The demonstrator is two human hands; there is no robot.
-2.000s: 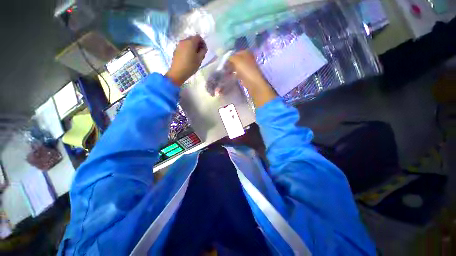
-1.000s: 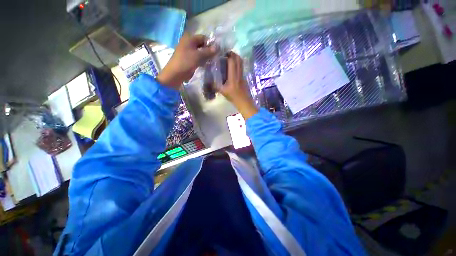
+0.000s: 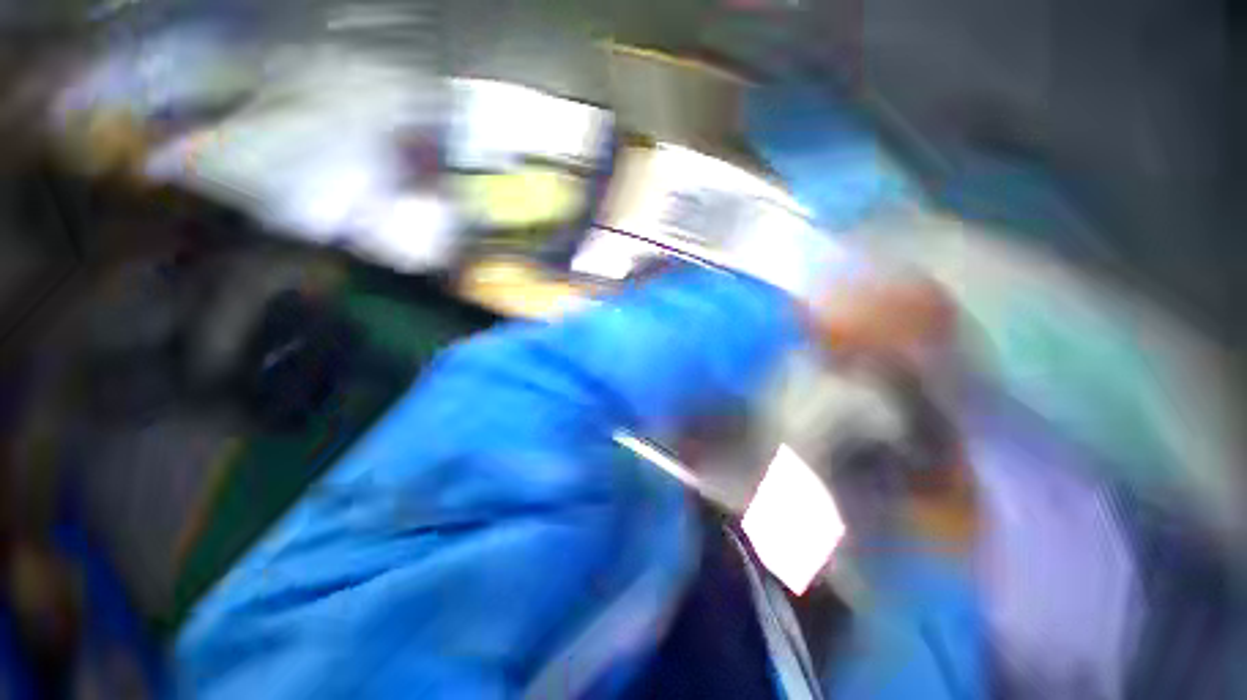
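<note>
The view is strongly blurred. My left hand (image 3: 886, 317) is a brownish smear at the end of the blue sleeve, right of centre. My right hand (image 3: 946, 503) shows only as a blurred patch below it, above the other blue sleeve. A dark blurred clump, likely the parts in the clear bag (image 3: 882, 458), lies between the hands. Finger positions and grip cannot be made out. A bright white card or phone (image 3: 795, 520) lies at the bench front, left of my right hand.
The blurred calculator (image 3: 704, 212) is behind my left sleeve. A yellow piece (image 3: 520, 198) and white sheets (image 3: 531, 126) are further left. A pale green sheet (image 3: 1080, 358) and the purplish tray area (image 3: 1046, 533) are at the right. Dark floor shows at lower left.
The view has swung left and tilted, so the bench, hands and card now appear further right in the picture. Everything has become heavily blurred. The hands remain near each other.
</note>
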